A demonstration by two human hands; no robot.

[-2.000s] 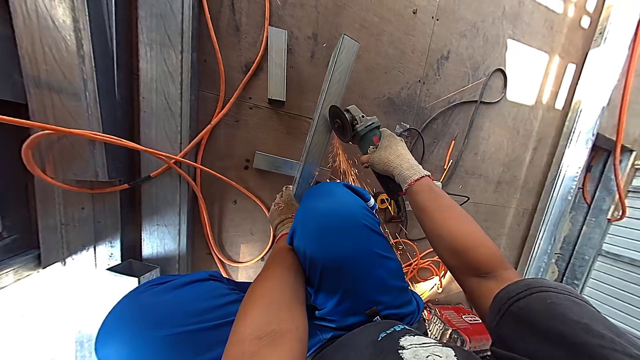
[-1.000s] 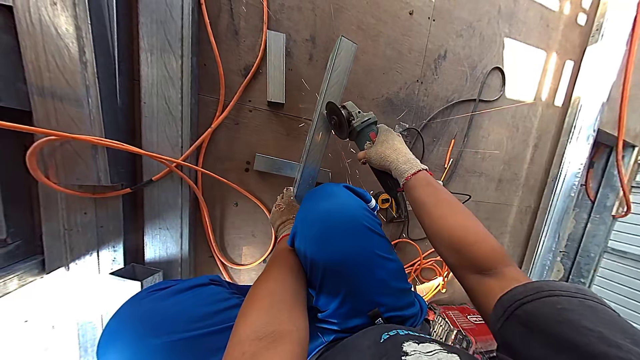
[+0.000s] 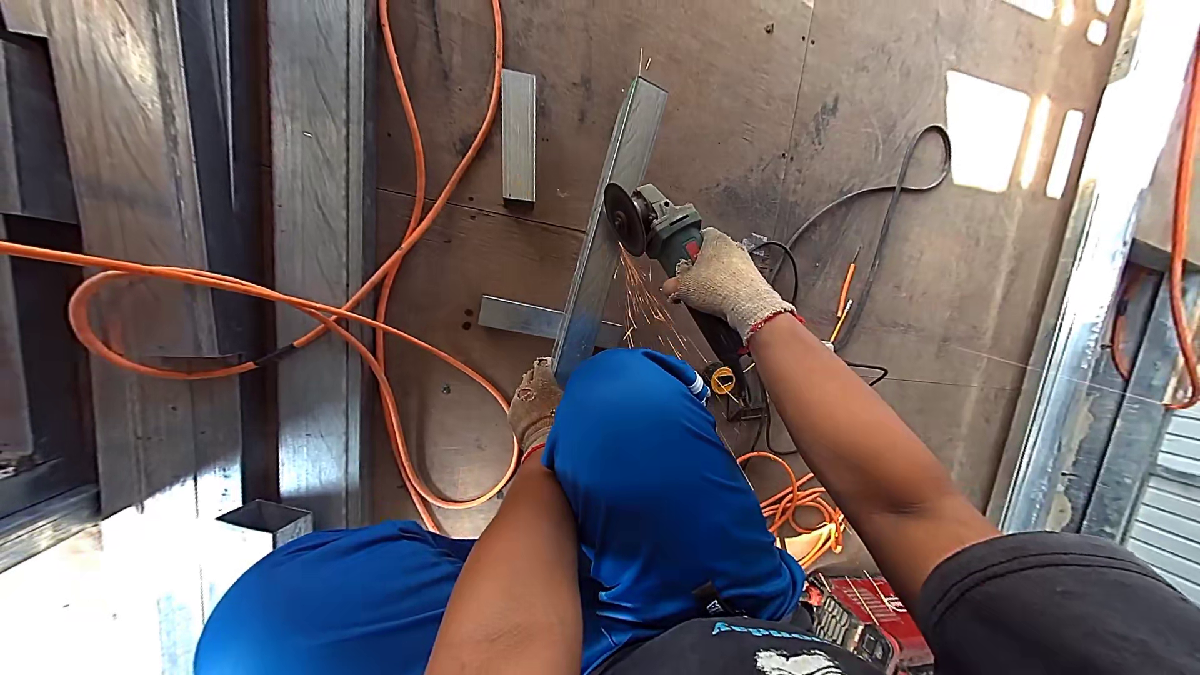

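Observation:
My right hand (image 3: pixel 731 283), in a knit work glove, grips an angle grinder (image 3: pixel 670 225). The grinder's disc (image 3: pixel 626 219) meets the right side of a square metal tube (image 3: pixel 609 225), and orange sparks (image 3: pixel 652 305) fly down from it. The tube slants up and away from beside my knee. My left hand (image 3: pixel 536 401), also gloved, holds the tube's near end, partly hidden by my blue-clad knee. Below the tube lies a short metal piece (image 3: pixel 521 316) crosswise. Another short metal tube (image 3: pixel 518 136) lies apart to the left.
Orange hose or cable (image 3: pixel 412 234) loops over the board floor at left, with another coil (image 3: pixel 806 511) by my knee. A black cord (image 3: pixel 886 187), an orange pen-like tool (image 3: pixel 846 286) and a yellow-black tape measure (image 3: pixel 722 379) lie right. A red case (image 3: pixel 877 609) is near my body. Long metal beams (image 3: pixel 319 234) run at left.
Sparks fall in a spray below the disc again, as two seconds ago; one second ago far fewer showed. Both hands keep nearly the same places on the grinder and the tube.

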